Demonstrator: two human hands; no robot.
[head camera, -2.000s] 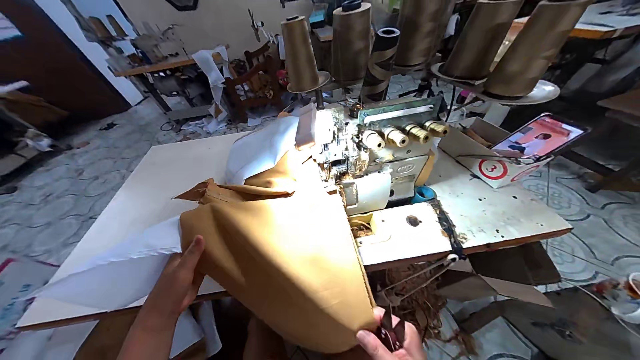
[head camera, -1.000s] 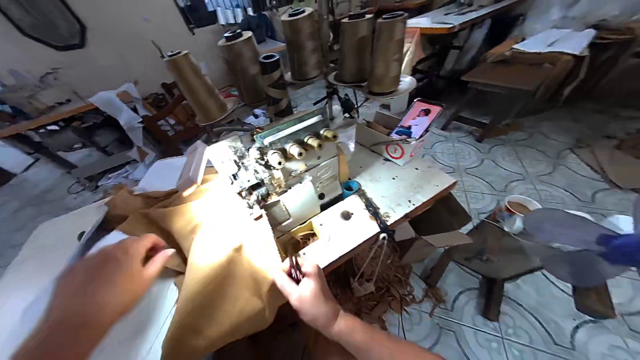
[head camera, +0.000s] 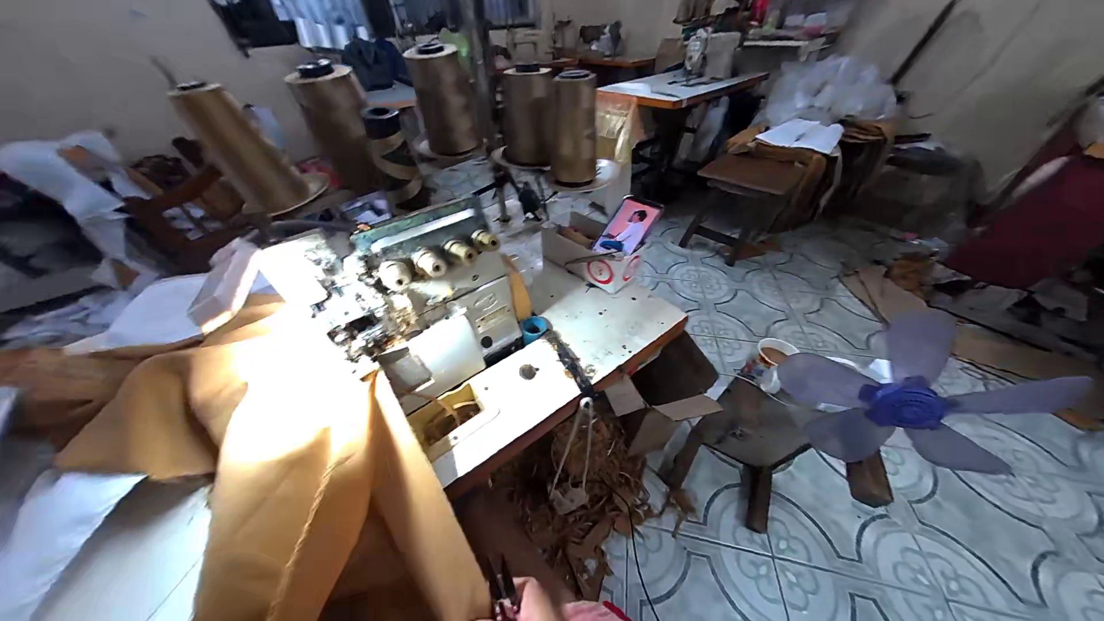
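Tan fabric (head camera: 285, 448) lies over the left of the work table and hangs off its front edge, with an overlocked seam running down it. Its upper part rests against the overlock sewing machine (head camera: 431, 319), under a bright light. My right hand (head camera: 530, 599), at the bottom edge, holds small dark thread snips (head camera: 503, 586) with the points up, beside the hanging fabric edge; most of the hand is cut off. My left hand is out of view.
Several brown thread cones (head camera: 448, 99) stand behind the machine. A phone (head camera: 630, 224) leans in a small box (head camera: 604, 267). Fabric scraps (head camera: 586, 483) hang below the table's front edge. To the right are a wooden stool (head camera: 750, 423), a cup (head camera: 772, 354) and a blue fan (head camera: 910, 401).
My left hand, over the fabric a second ago, has left the view. My right hand with the snips is now at the bottom edge. The view has swung right.
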